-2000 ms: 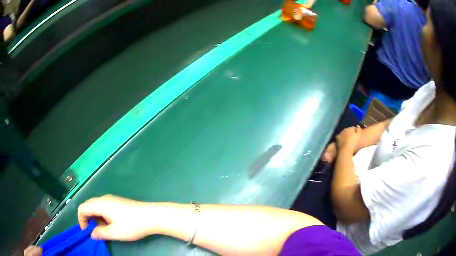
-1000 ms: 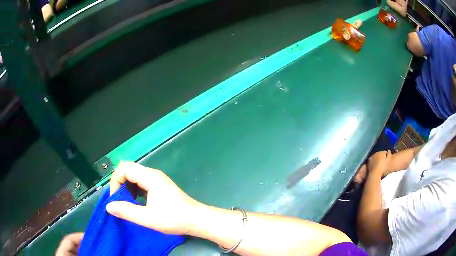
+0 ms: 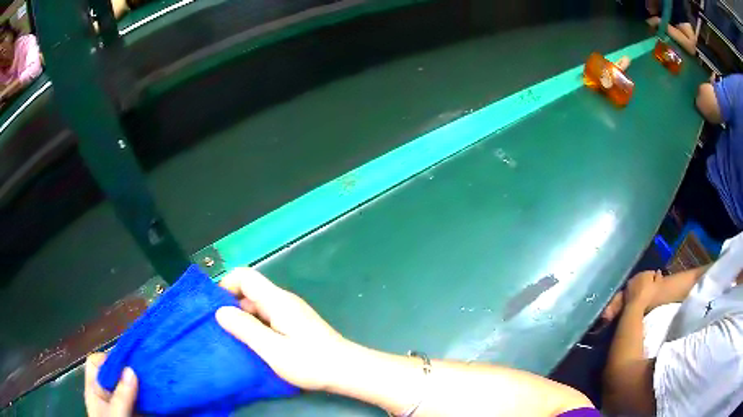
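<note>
A bright blue cleaning cloth (image 3: 187,350) is held between my two hands at the lower left, above the green worktop (image 3: 407,269). It looks folded, with a crease across it and one corner pointing up near the post foot. My right hand (image 3: 277,330) grips its right edge between thumb and fingers. My left hand (image 3: 110,391) pinches its left corner and is cut off by the bottom of the picture. A thin bracelet shows on my right wrist.
A bright green edging strip (image 3: 350,183) divides the worktop from the dark conveyor belt (image 3: 326,122). A dark green post (image 3: 122,155) rises at left. Orange containers (image 3: 608,79) lie at the far right. A person in white (image 3: 701,350) sits at right; others sit farther off.
My left hand has come further into view, and the cloth is now spread flatter between both hands. The view has shifted left, so the post and containers appear further right.
</note>
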